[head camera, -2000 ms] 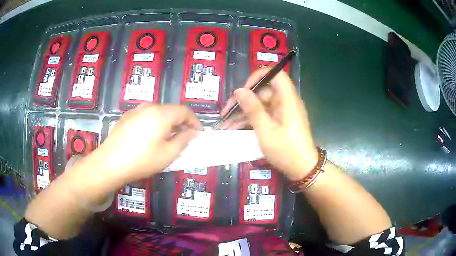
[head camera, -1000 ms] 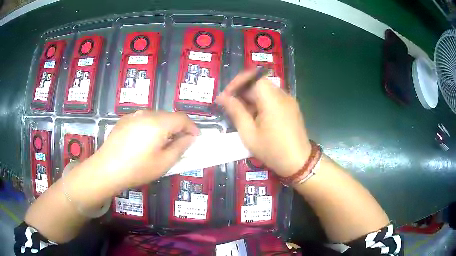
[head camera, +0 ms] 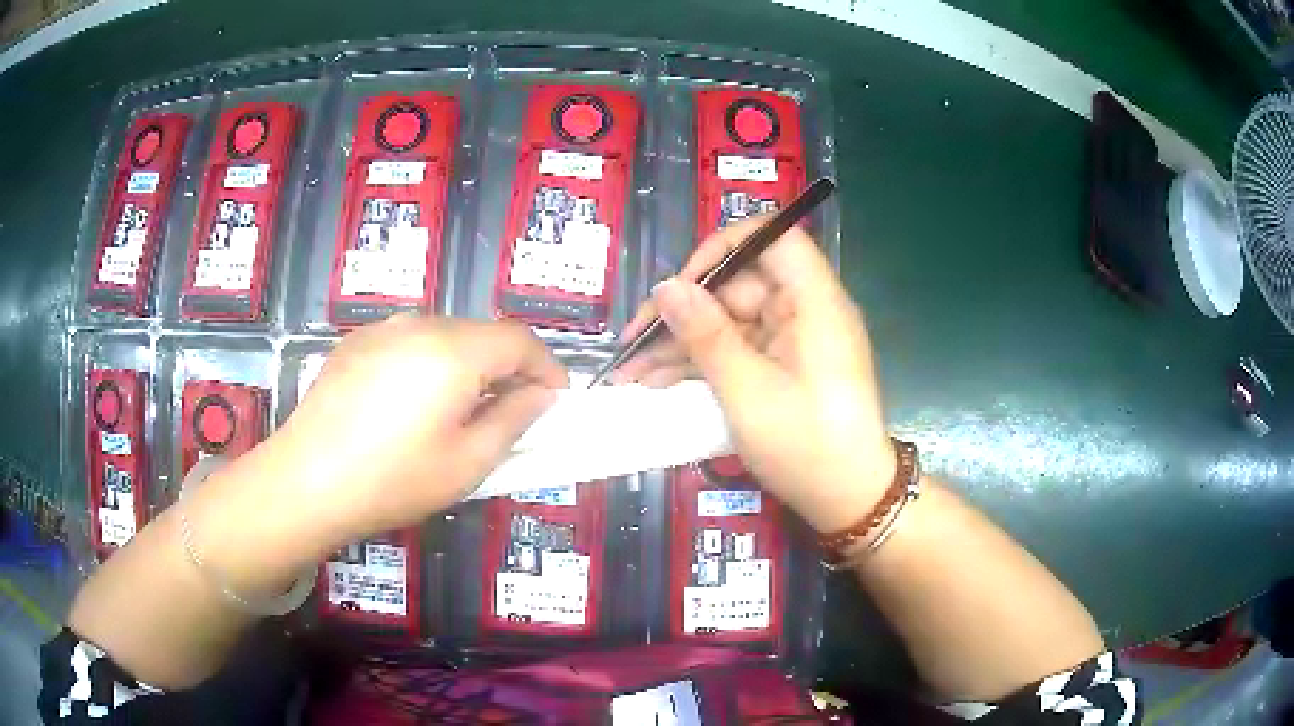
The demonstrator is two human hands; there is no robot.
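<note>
My left hand (head camera: 426,404) pinches the left end of a blank white strip (head camera: 625,428) above the clear tray. My right hand (head camera: 773,355) holds a thin dark pointed tool, possibly tweezers (head camera: 728,265), with its tip at the strip's upper edge near my left fingertips. Any small piece at the tip is too small to tell. Red units (head camera: 565,199) with white printed labels and dark rings lie in the pockets of the clear tray (head camera: 646,185) in two rows. My hands and the strip hide parts of the lower row.
A dark flat rectangle, perhaps a phone (head camera: 1124,199), lies at the right beside a white round base (head camera: 1206,244) and a white fan grille (head camera: 1267,177). Small red and metal items (head camera: 1252,394) lie below them on the green mat (head camera: 979,284). A pale edge runs behind.
The right hand was raised and blurred a second ago; now it is lower, the tool tip back at the strip. The left hand still holds the strip in nearly the same place.
</note>
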